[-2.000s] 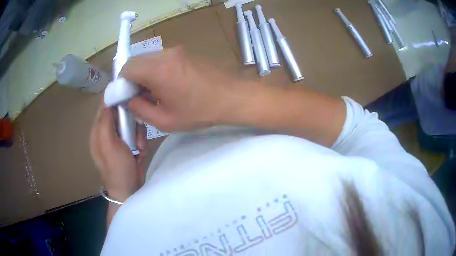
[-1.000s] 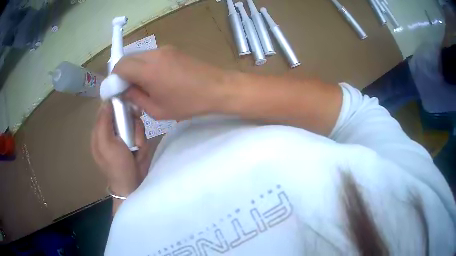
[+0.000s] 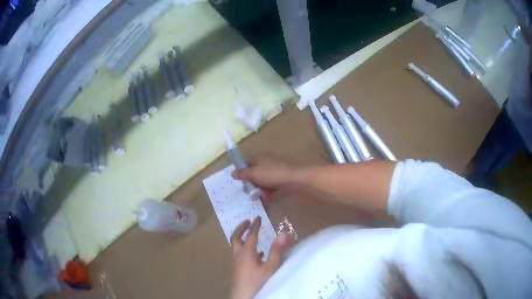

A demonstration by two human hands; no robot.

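Observation:
My right hand [image 3: 269,177] holds a silver-grey device [image 3: 235,155] with a white tapered neck pointing up and away; its round base shows below the fingers. The device is over the upper part of a white label sheet [image 3: 224,194] with rows of tiny marks. My left hand [image 3: 252,257] is at the sheet's lower end, fingers spread and fingertips on or just above it. No label can be made out at the fingertips. A translucent bottle with red print [image 3: 166,216] lies left of the sheet.
Several devices [image 3: 356,134] lie right of my right hand, with a lone one [image 3: 434,86] farther right. Grey units [image 3: 142,96] stand in rows on the cream mat [image 3: 192,134]. A white crumpled piece [image 3: 249,115] is at its edge. An orange thing [image 3: 74,273] is lower left.
The view has swung toward the mat. My left hand has let go of the device and moved to the sheet. My right hand now holds the device; the white piece seen in it earlier no longer shows there.

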